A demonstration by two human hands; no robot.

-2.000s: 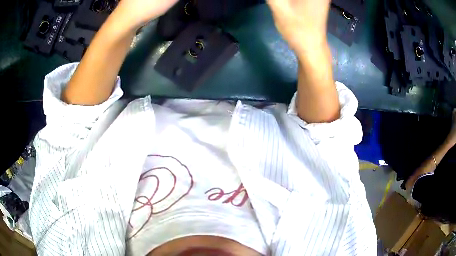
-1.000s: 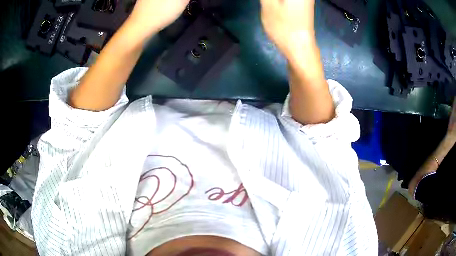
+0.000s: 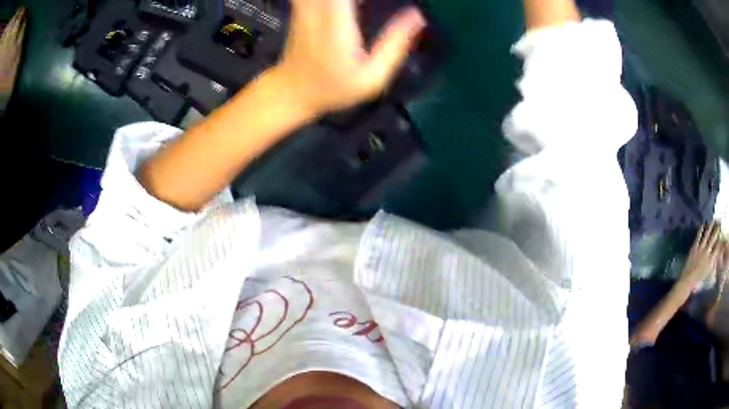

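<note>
My left hand [image 3: 340, 60] is at the top middle, blurred, thumb spread away to the right. Its fingers run off the top edge, so I cannot tell if they hold anything. My right hand is cut off by the top edge; only the wrist and white sleeve [image 3: 571, 104] show. A near black panel [image 3: 360, 164] with a gold ring at its centre lies on the dark green bench [image 3: 472, 128], just below my left hand. Another dark part shows partly behind the left thumb, blurred. Black panels [image 3: 232, 40] with gold rings and white print lie overlapping at upper left.
More black panels [image 3: 659, 176] are piled at the right, partly behind my right sleeve. Another person's hand [image 3: 703, 256] and forearm are at the far right. Another person's hand [image 3: 9, 52] is at the far left edge. White material [image 3: 28, 279] lies below at left.
The view has shifted. My left hand has moved right and its thumb has spread. My right arm reaches further up and out, its hand now out of frame. Other people's hands now show at both sides.
</note>
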